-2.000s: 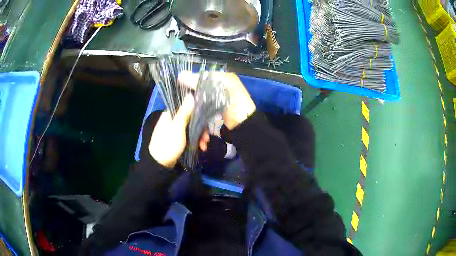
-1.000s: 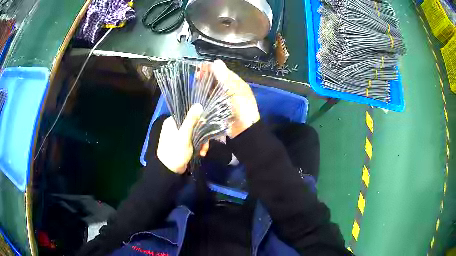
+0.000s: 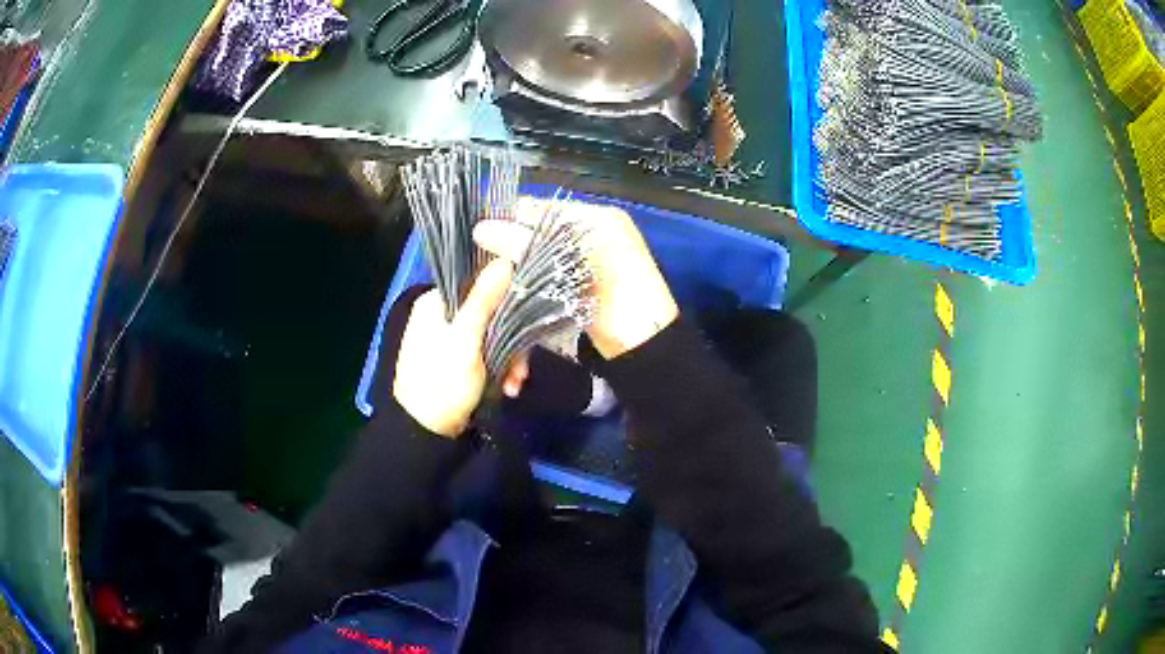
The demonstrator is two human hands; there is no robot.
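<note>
A fistful of grey wires (image 3: 441,224) is fanned out above the dark blue lap bin (image 3: 726,256). My left hand (image 3: 441,364) is closed around the lower part of the wires, with its thumb across them. My right hand (image 3: 620,275) is at the right side of the fan, its fingers gripping the right part of the wires. The fan is split into a straighter upright group on the left and a group bent to the right. The lower ends of the wires are partly hidden by my left hand.
A bright blue tray (image 3: 1022,243) heaped with grey wires is at the upper right. The round machine (image 3: 588,51) is ahead, with scissors (image 3: 422,36) to its left. A patterned cloth (image 3: 262,45) lies upper left. A light-blue tray (image 3: 45,307) is at the left.
The fan, spread evenly one second ago, is now split into two groups. My right fingers have moved down and left across the wires.
</note>
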